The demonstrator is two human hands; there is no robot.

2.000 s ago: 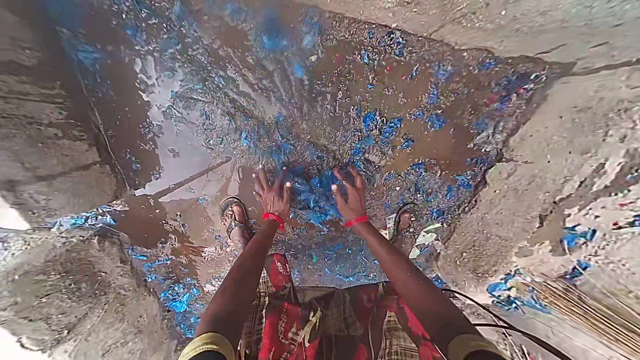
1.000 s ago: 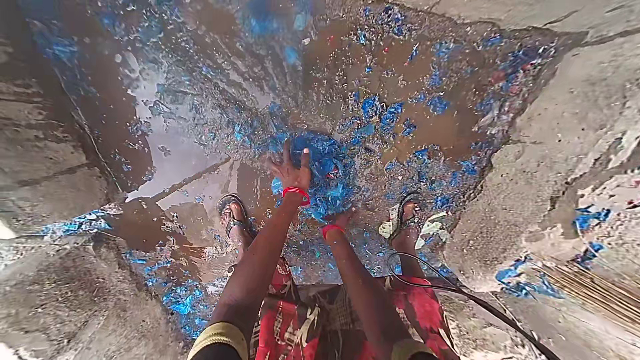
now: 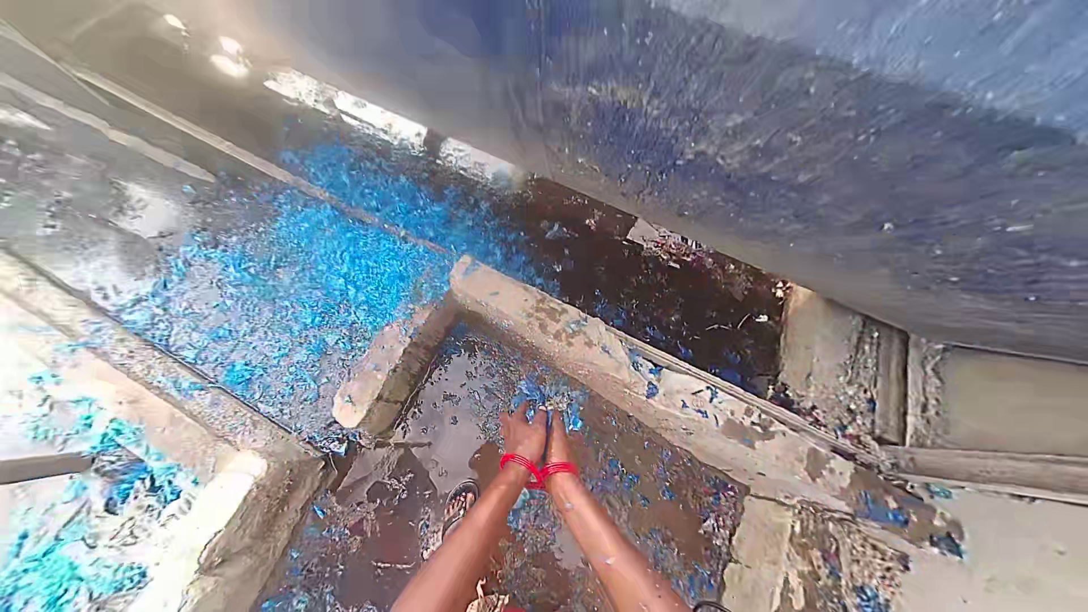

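Note:
Both my hands are side by side at the middle of the view, red bangles on the wrists. My left hand [image 3: 524, 438] and my right hand [image 3: 558, 442] are at a clump of blue plastic scraps [image 3: 544, 395], which shows just beyond the fingertips. The hands seem to hold the clump between them, though the palms and finger undersides are hidden. Around them lies shallow brown water [image 3: 620, 425] dotted with loose blue shreds. A sandalled foot [image 3: 459, 503] stands to the left of my left forearm.
A low concrete kerb [image 3: 595, 340] runs beyond the hands, with a short concrete block [image 3: 395, 365] joining it at left. Past the block spreads a large mass of blue shreds [image 3: 323, 263]. A tall bluish-grey wall [image 3: 765, 170] rises at upper right. Another concrete ledge [image 3: 229, 510] stands at lower left.
My hands, apart over the scraps two seconds ago, have come together with a blue clump at the fingertips. The view has tilted up strongly, bringing the kerb and wall in.

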